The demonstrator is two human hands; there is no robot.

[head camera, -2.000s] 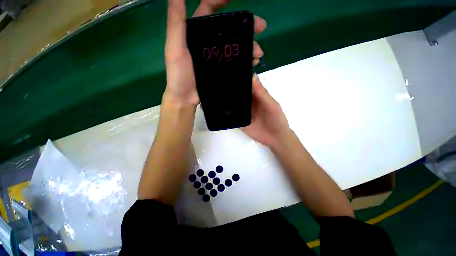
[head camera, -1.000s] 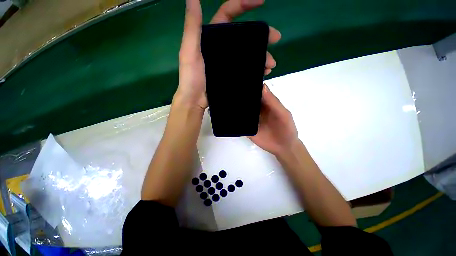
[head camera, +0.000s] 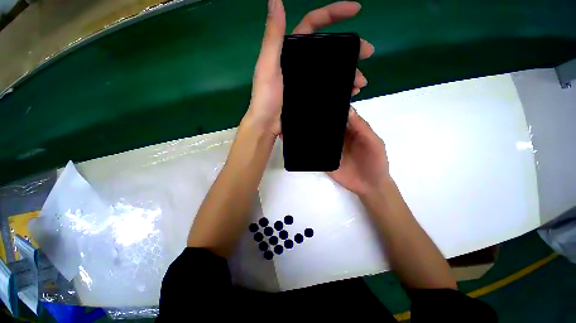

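A black smartphone [head camera: 317, 104] with a dark screen is held upright over the far edge of the white bench [head camera: 448, 164]. My left hand [head camera: 268, 88] is behind and along its left side, with fingertips showing past its right edge. My right hand [head camera: 366, 154] is at the phone's lower right side; its fingers are hidden behind the phone. A cluster of black round dots [head camera: 278, 236] lies on the bench between my forearms.
Shiny clear plastic film [head camera: 120, 233] and a curled translucent sheet [head camera: 66, 214] lie at the bench's left end. A green conveyor belt [head camera: 158, 82] runs beyond the bench. A brown carton [head camera: 474, 268] stands on the floor at the lower right.
The phone's screen showed the time 09:03 and is now dark. The phone and both hands have shifted right in the picture; the bench and dots have shifted slightly with the camera.
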